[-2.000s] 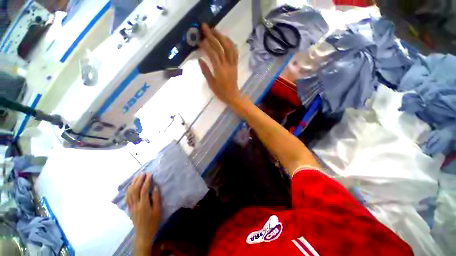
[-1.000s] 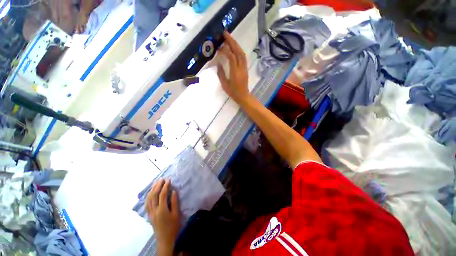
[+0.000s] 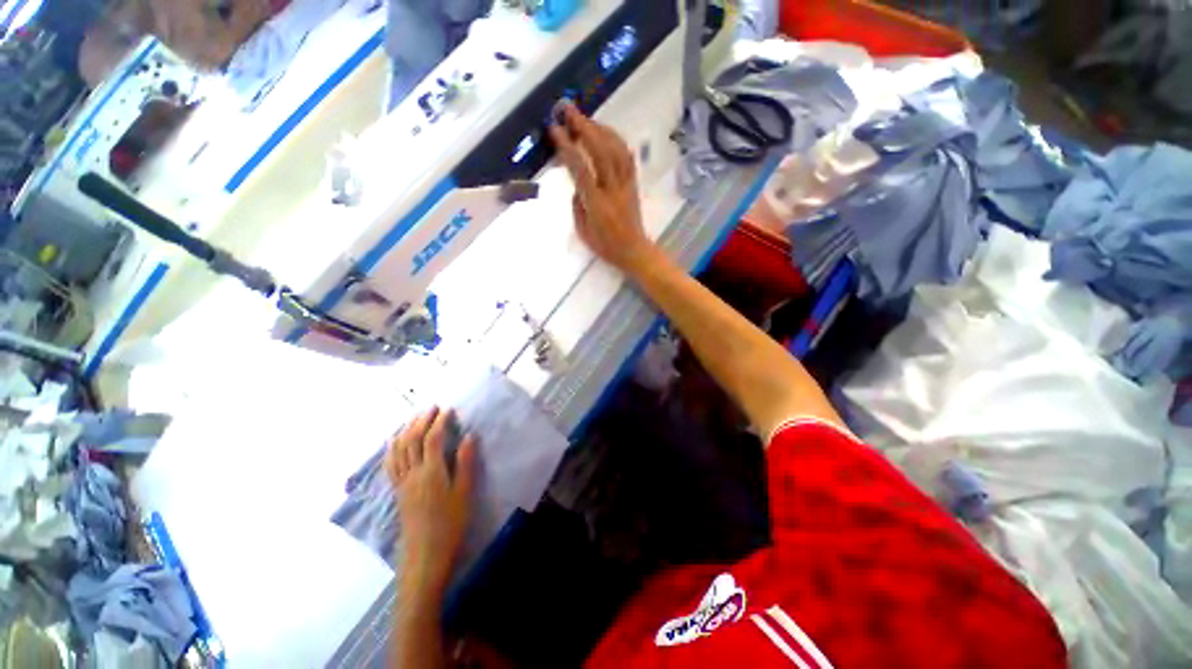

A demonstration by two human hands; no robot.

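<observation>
A light blue-grey cut piece lies on the white table at its front edge, just in front of the needle area. My left hand rests palm down on its left part, holding nothing. My right hand is raised to the dark control panel on the white JACK machine head. Its fingertips are at the round dial and hide it. The panel display is lit. A small silver metal arm stands right of the needle area.
Dark-handled scissors lie on blue-grey cloth at the table's right end. Blue-grey bundles and white cloth are piled at the right. More blue-grey cloth is at the lower left. A dark-green rod reaches toward the machine head.
My right fingertips have moved from beside the display down onto the dial. My left hand stays on the blue-grey piece. The camera view has shifted.
</observation>
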